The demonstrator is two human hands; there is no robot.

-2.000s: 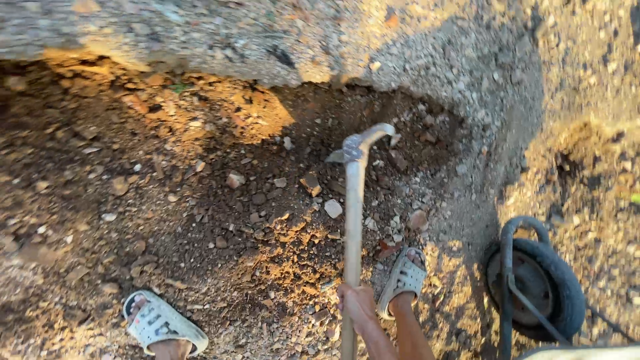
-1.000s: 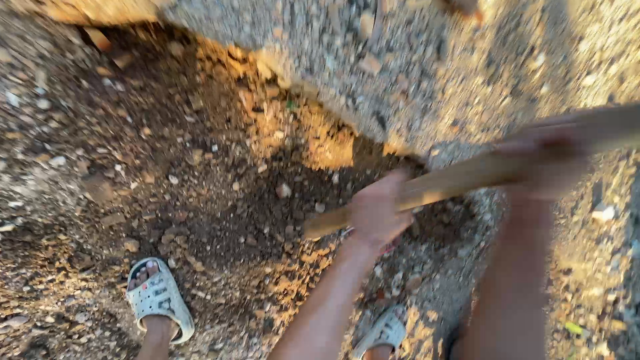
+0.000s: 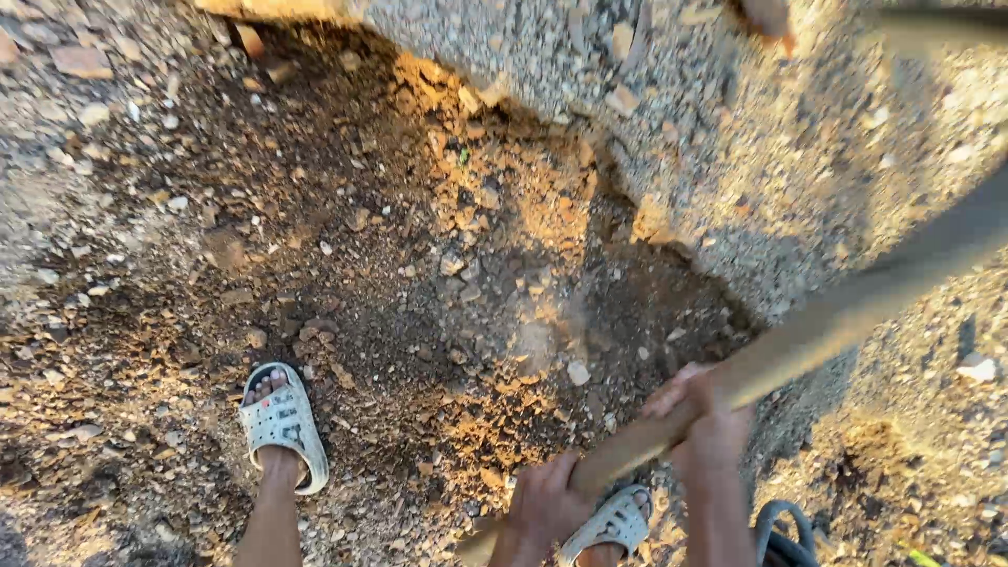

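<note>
A long wooden tool handle (image 3: 835, 323) slants from the bottom centre up to the right edge, blurred toward its upper end. My left hand (image 3: 547, 500) grips it near the lower end. Further up the shaft, my right hand (image 3: 701, 402) is closed around it. At the top right corner a blurred dark bar (image 3: 945, 24) shows; whether it belongs to the tool's head cannot be told. Beneath the handle lies a dug strip of loose brown soil (image 3: 378, 260) with small stones.
A raised edge of compacted gravel (image 3: 693, 157) borders the soil above and right. My feet, in light slide sandals (image 3: 287, 429) (image 3: 610, 524), stand on the loose ground. Part of a wheelbarrow (image 3: 787, 535) shows at the bottom right.
Two seconds ago one hand was seen on the handle, with the tool's metal head over the soil. Now both hands hold it, and the shaft slants up to the right.
</note>
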